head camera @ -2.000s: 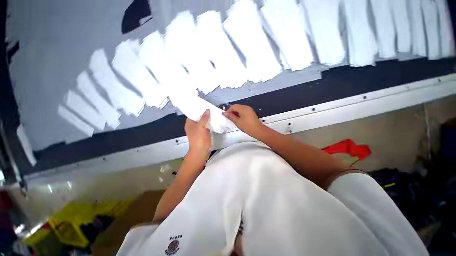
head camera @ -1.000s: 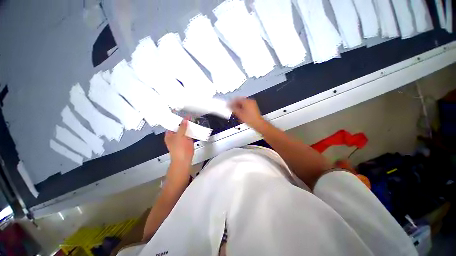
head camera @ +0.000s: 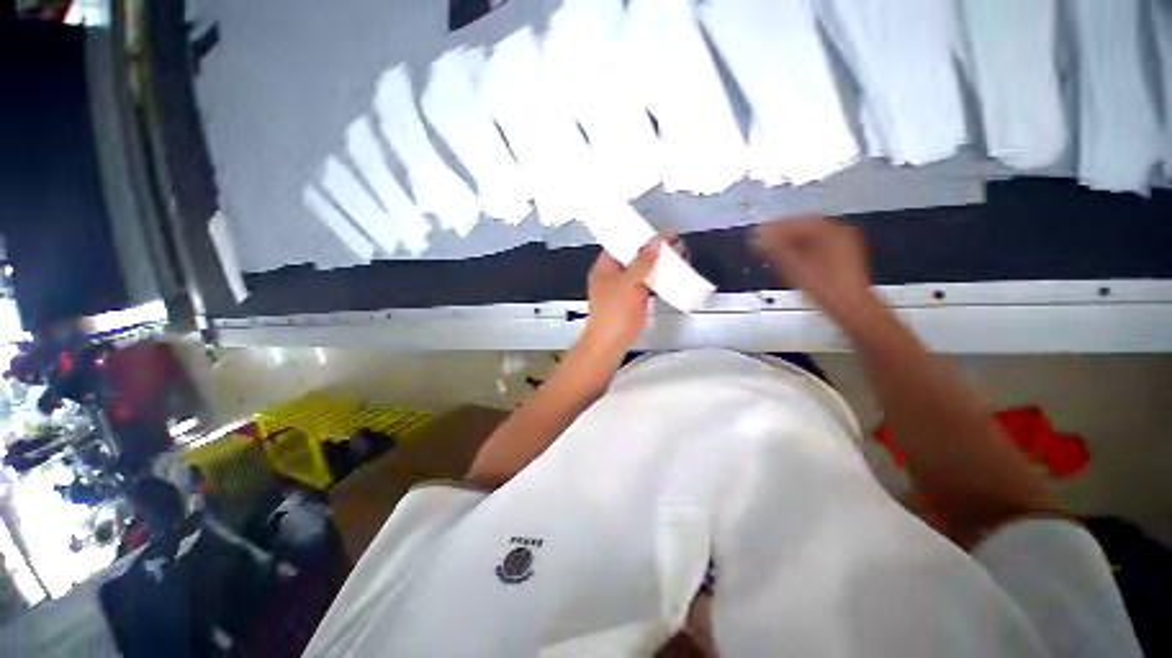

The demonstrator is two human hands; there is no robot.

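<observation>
My left hand [head camera: 622, 296] holds a white cut fabric piece [head camera: 670, 275] near its lower end, thumb on top. The piece's upper end reaches the row of white stacks [head camera: 575, 142] on the grey sheet [head camera: 276, 142]. My right hand [head camera: 812, 255] is blurred over the dark strip to the right, apart from the piece. Its fingers look bent, and I cannot tell whether it holds anything small. A lone white strip [head camera: 228, 256] lies near the left table end.
The white table rail [head camera: 887, 312] runs close in front of my body. Below it on the left are yellow crates [head camera: 321, 435] and a brown box [head camera: 424, 478]. Red cloth [head camera: 1044, 441] lies lower right. Dark clothing or a person, unclear, shows at lower left [head camera: 180, 578].
My right hand has let go of the white piece it held up and moved right, away from my left hand. My left hand still holds a piece. The view has turned left.
</observation>
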